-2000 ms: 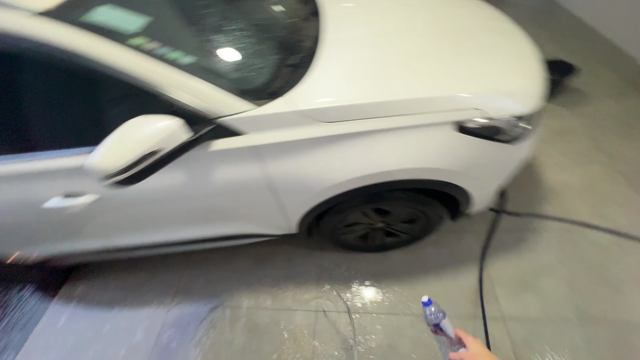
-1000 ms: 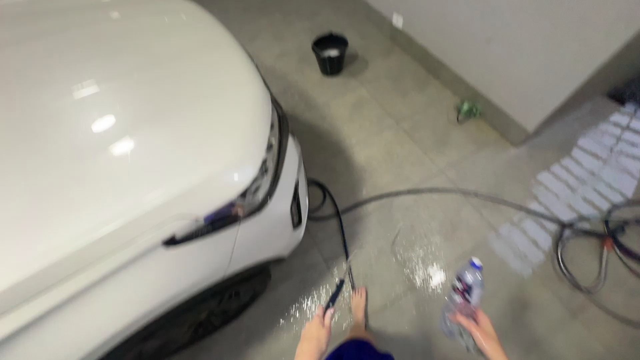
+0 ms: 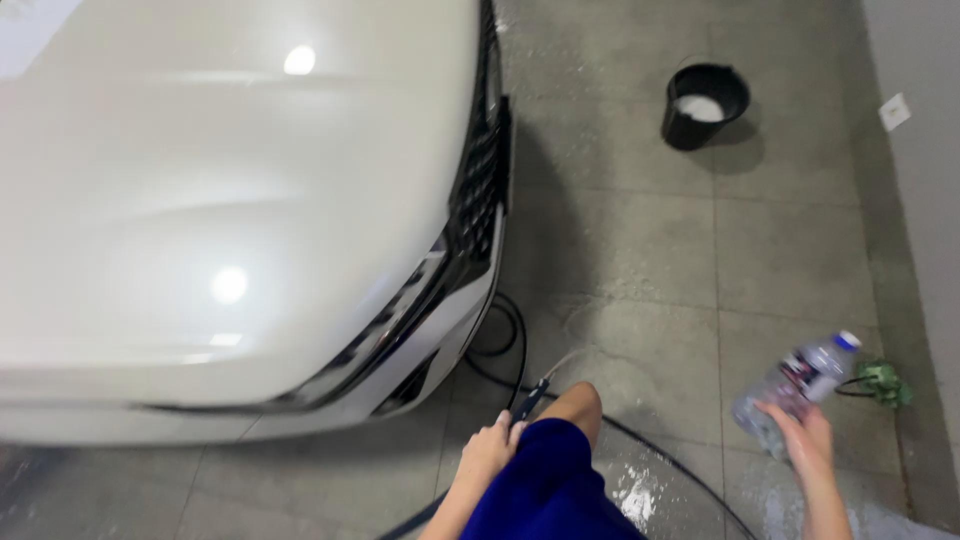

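My left hand (image 3: 491,446), low in the middle, is closed around the dark handle of a hose nozzle (image 3: 531,399); a thin stream seems to leave its tip over the floor. At the right, my right hand (image 3: 802,439) grips a clear plastic bottle (image 3: 817,367) with a blue cap, tilted up and to the right. The bottle bears a label. On the left stands a white car, its hood (image 3: 187,187) and headlight (image 3: 375,337) facing me. The nozzle is near the car's front corner, not touching it.
A black bucket (image 3: 679,127) holding whitish, foamy liquid stands on the tiled floor ahead. A black hose (image 3: 660,450) loops beside the bumper and runs past my leg. A green bundle (image 3: 885,382) lies near the wall (image 3: 922,187) on the right. The floor is wet in places.
The view has swung from the car's side to its front. My right hand still holds the bottle, and my left hand still holds the nozzle seen one second ago.
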